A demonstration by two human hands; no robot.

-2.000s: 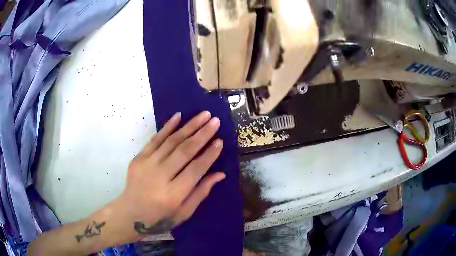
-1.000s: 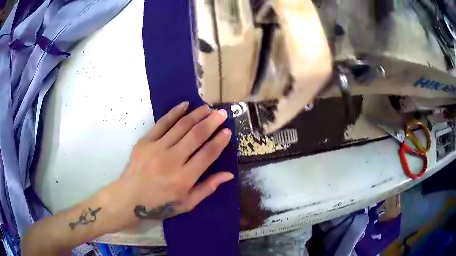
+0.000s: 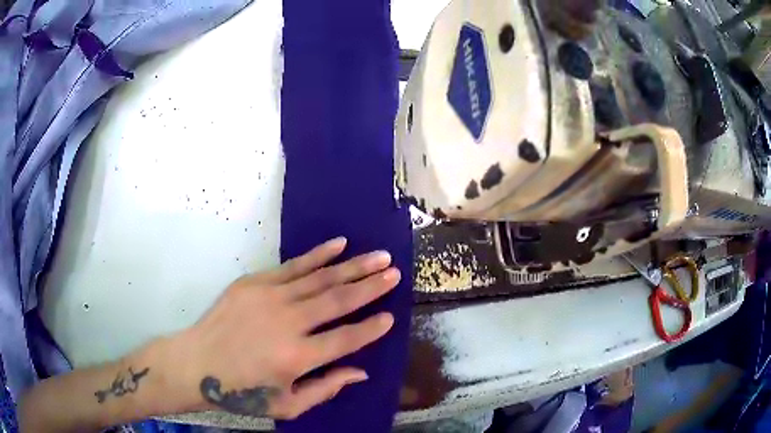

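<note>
A dark purple fabric band (image 3: 338, 127) runs from the top edge to the bottom edge, along the left side of the cream HIKARI sewing machine head (image 3: 473, 101). My left hand (image 3: 308, 330) lies flat on the band, palm down, fingers apart, fingertips near the band's right edge. The needle and presser foot are hidden behind the machine head. The worn brown machine bed (image 3: 452, 266) shows right of the band. My right hand is not in view.
Lilac fabric (image 3: 51, 127) with purple ends is heaped at the left. Scissors with red and yellow handles (image 3: 669, 313) lie at the right of the white table (image 3: 524, 338). More lilac and purple fabric (image 3: 562, 414) hangs below the table edge.
The view has shifted, so the machine's front badge now shows. My left hand stays flat on the band and sits lower, farther from the machine head.
</note>
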